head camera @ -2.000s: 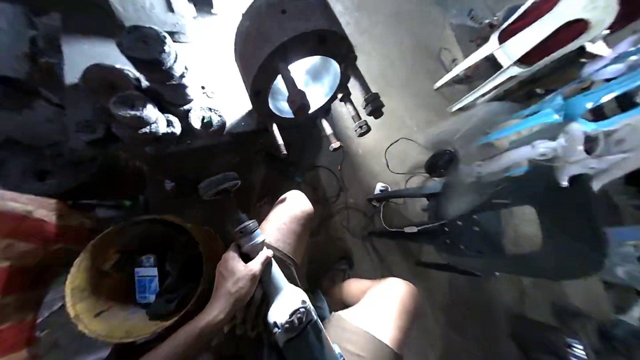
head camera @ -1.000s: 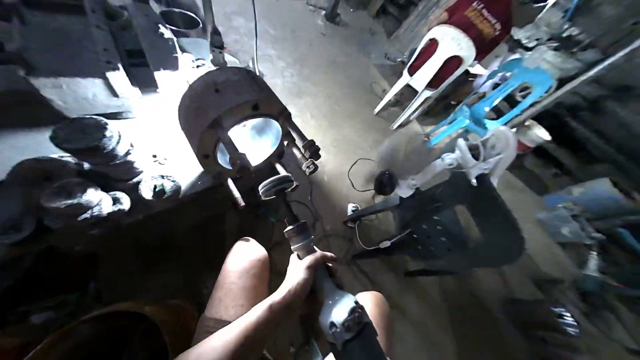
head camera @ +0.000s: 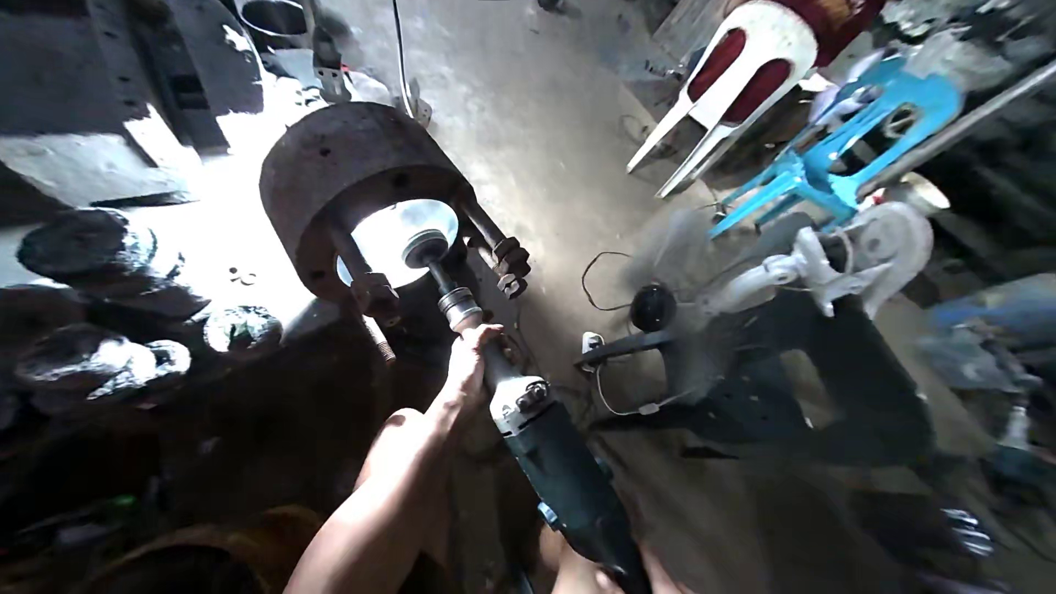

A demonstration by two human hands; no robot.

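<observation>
My left hand (head camera: 469, 361) is wrapped around the front neck of a long-necked power grinder (head camera: 561, 470). At the bottom edge my right hand (head camera: 615, 577), only partly visible, grips the rear of its dark body. The round wheel (head camera: 426, 247) on the tool's shaft sits at the lit opening of a thick metal cylinder (head camera: 355, 157); whether it touches the bore wall I cannot tell. Threaded studs with nuts (head camera: 510, 257) stick out from the cylinder's near face, on both sides of the shaft.
Right of the cylinder, a fan (head camera: 660, 305) with blurred blades stands by a black plastic chair (head camera: 825, 388). Farther back are a white chair (head camera: 763, 58) and a blue chair (head camera: 874, 140). Round metal pieces (head camera: 82, 247) lie at left. A cable (head camera: 587, 276) runs on the floor.
The grinder has moved forward, its wheel going from in front of the cylinder to its opening. My right hand has come into view at the tool's rear. The view has shifted.
</observation>
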